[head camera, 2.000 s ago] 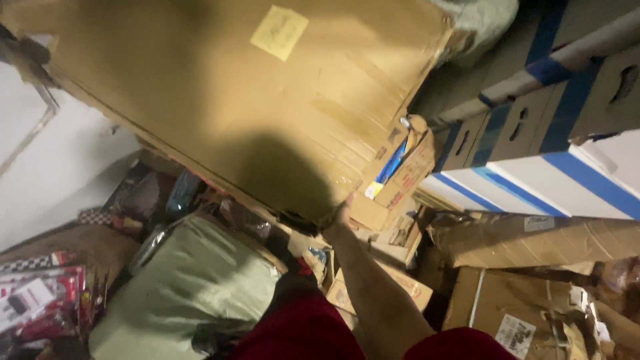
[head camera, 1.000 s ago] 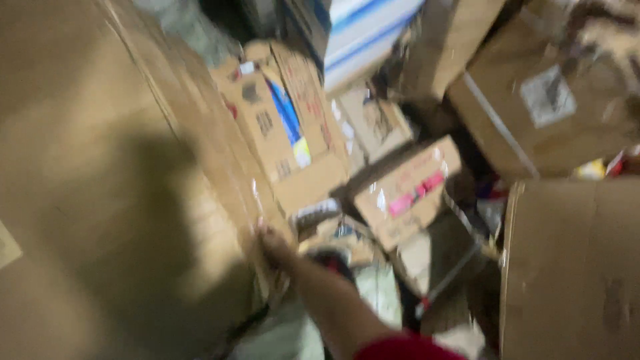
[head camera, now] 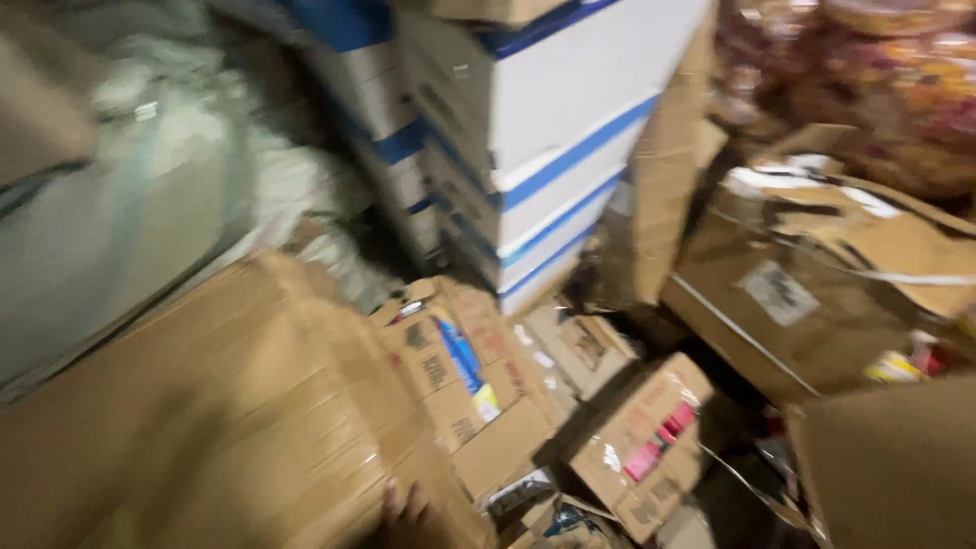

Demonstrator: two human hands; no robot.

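Note:
A large cardboard box fills the lower left of the head view, tilted, with clear tape along its edge. At the bottom, my right hand has its fingers against the taped side of this box near its edge; the palm and thumb are hidden. My left hand is out of view. Right beside the large box lies a smaller carton with a blue and yellow item showing through its top. Farther right is a carton with pink items showing. The picture is blurred.
White and blue striped boxes are stacked at top centre. A pale wrapped bundle lies upper left. At right are a torn, strapped carton, another cardboard box and a clear bag with colourful contents.
The view has swung a lot to the right. The large box, high in the oldest frame, now shows at lower left. My right hand stays at its edge; my forearm has left the view.

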